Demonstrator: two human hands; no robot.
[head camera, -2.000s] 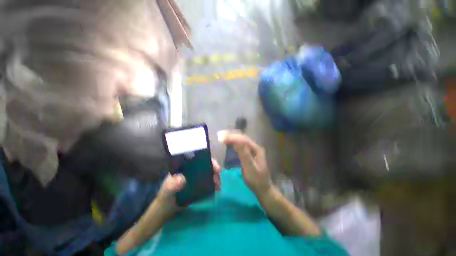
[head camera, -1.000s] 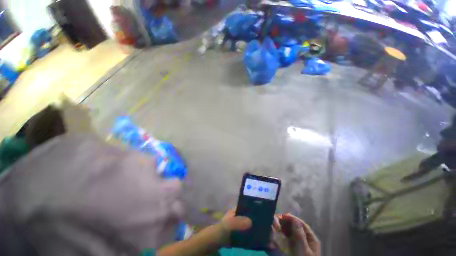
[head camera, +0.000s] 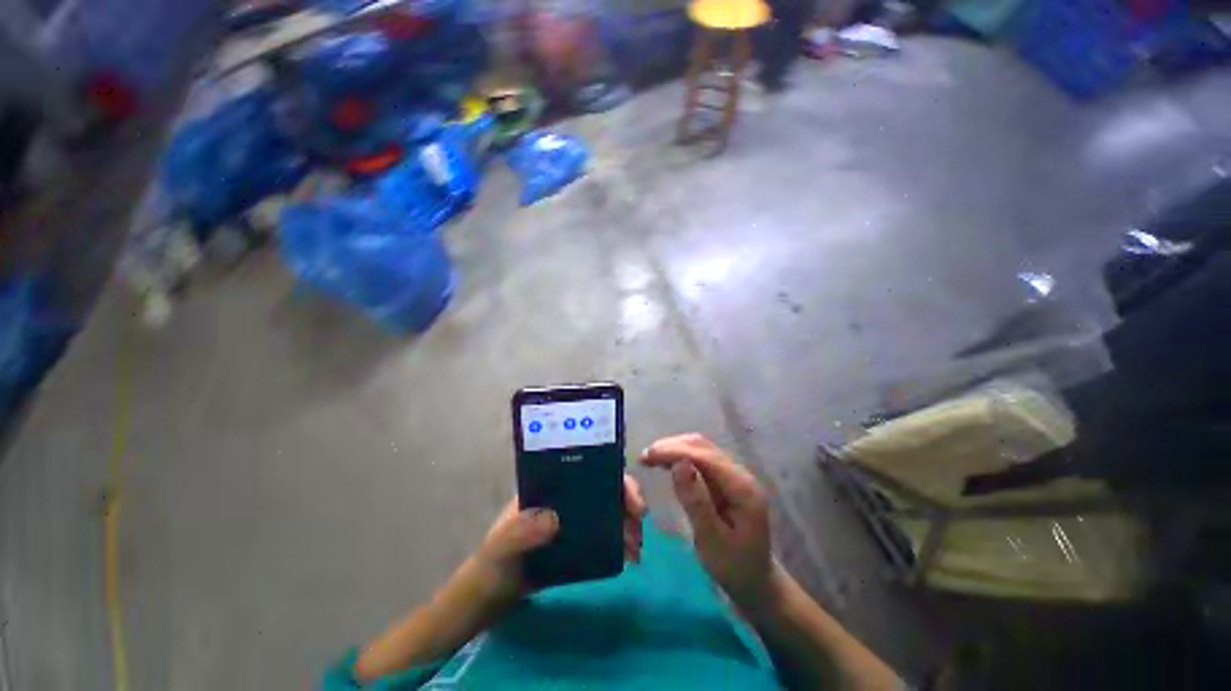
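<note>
A black smartphone (head camera: 572, 493) is upright in front of my body. The top of its screen shows a lit white panel with blue round icons; the rest is dark. My left hand (head camera: 520, 540) is shut on the phone, thumb on its lower left front and fingertips showing at its right edge. My right hand (head camera: 722, 513) is just right of the phone, not touching it. It is bare and empty, its fingers bent and a little apart.
Blue plastic sacks (head camera: 371, 263) lie on the grey floor (head camera: 540, 311) at the upper left. A round yellow stool (head camera: 729, 14) stands at the top. A pale yellow-green bundle (head camera: 999, 506) lies at the right, beside dark plastic-wrapped goods (head camera: 1174, 351).
The view has swung right; the large pale cloth and the blue sack at the left have gone out of view. The phone stays in my left hand. My right hand is now fully in view.
</note>
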